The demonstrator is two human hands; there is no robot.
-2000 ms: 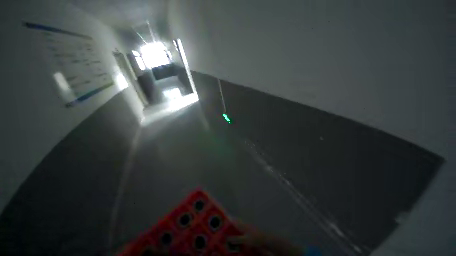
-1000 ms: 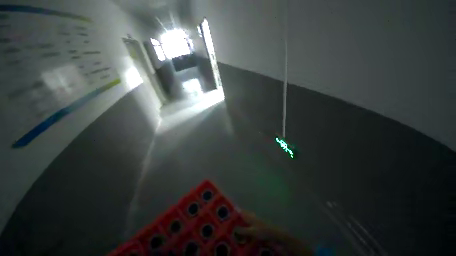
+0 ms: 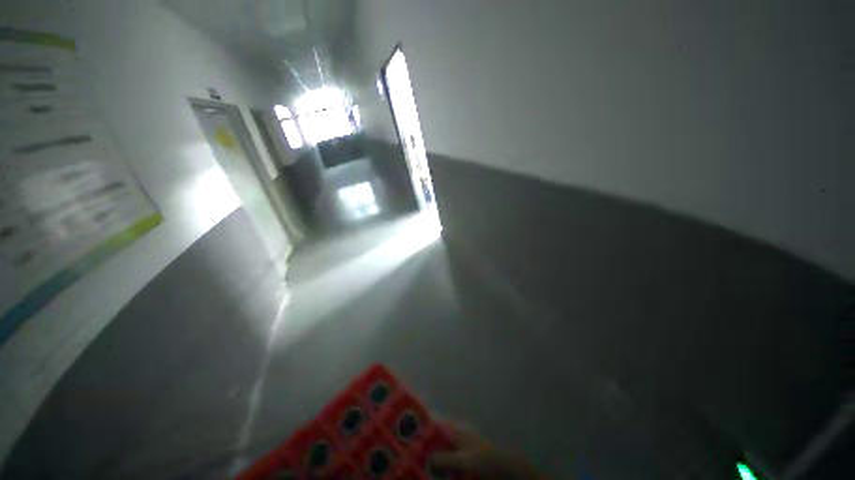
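A red compartment tray [image 3: 361, 441] shows at the bottom edge, tilted in view and cut off by the frame. Its visible pockets each hold a dark round disc with a pale rim, such as the watch unit [image 3: 408, 425]. My right hand [image 3: 483, 457] grips the tray's right edge, blurred, with fingers over the rim near a pocket. My left hand is not in view. The lower part of the tray is cut off.
A dim corridor runs ahead to a bright window [image 3: 323, 117]. A pale door [image 3: 248, 173] and a wall poster [image 3: 70, 178] are on the left. A brightly lit doorway [image 3: 410, 131] is on the right. A green lit sign [image 3: 745, 471] shows low at the right.
The doors and lit doorway appear nearer. The green sign has shifted down and right to the frame's edge. The tray stays held, sitting slightly lower in view than one second ago.
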